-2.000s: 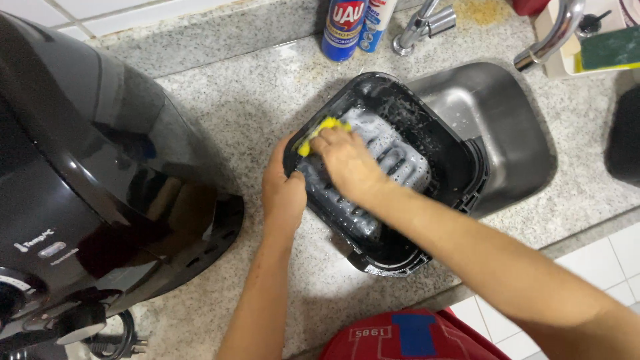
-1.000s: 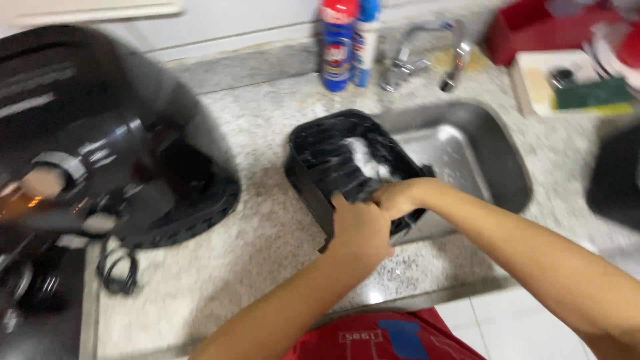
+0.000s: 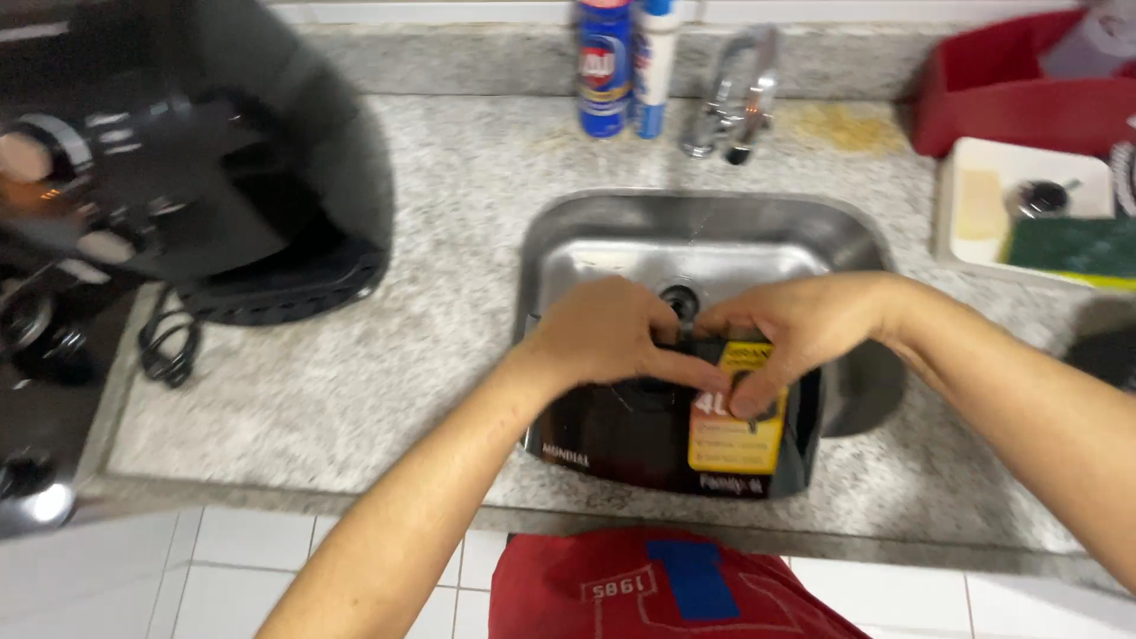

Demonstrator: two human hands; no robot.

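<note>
A black Mondial air fryer basket [image 3: 621, 444] is tilted over the near edge of the stainless steel sink [image 3: 843, 222], its front with a yellow sticker facing up. My left hand [image 3: 612, 337] grips the basket's upper edge, left of the sticker. My right hand [image 3: 785, 333] holds the same edge on the right, its thumb over the sticker. Both hands nearly meet just in front of the drain [image 3: 680, 302]. The basket's inside is hidden, and no yellow sponge shows in my hands.
The black air fryer body [image 3: 266, 177] stands on the left of the granite counter [image 3: 311, 390], with a coiled cord [image 3: 169, 346] beside it. Behind the sink are a blue spray can [image 3: 605, 80], a white-and-blue bottle [image 3: 655, 71] and a chrome faucet [image 3: 732, 98]. A white tray [image 3: 958, 213] holds a green sponge [image 3: 1074, 244].
The basket has gone from the counter left of the sink to the sink's near edge and been turned, so its stickered front shows. My right hand has let go of the yellow sponge.
</note>
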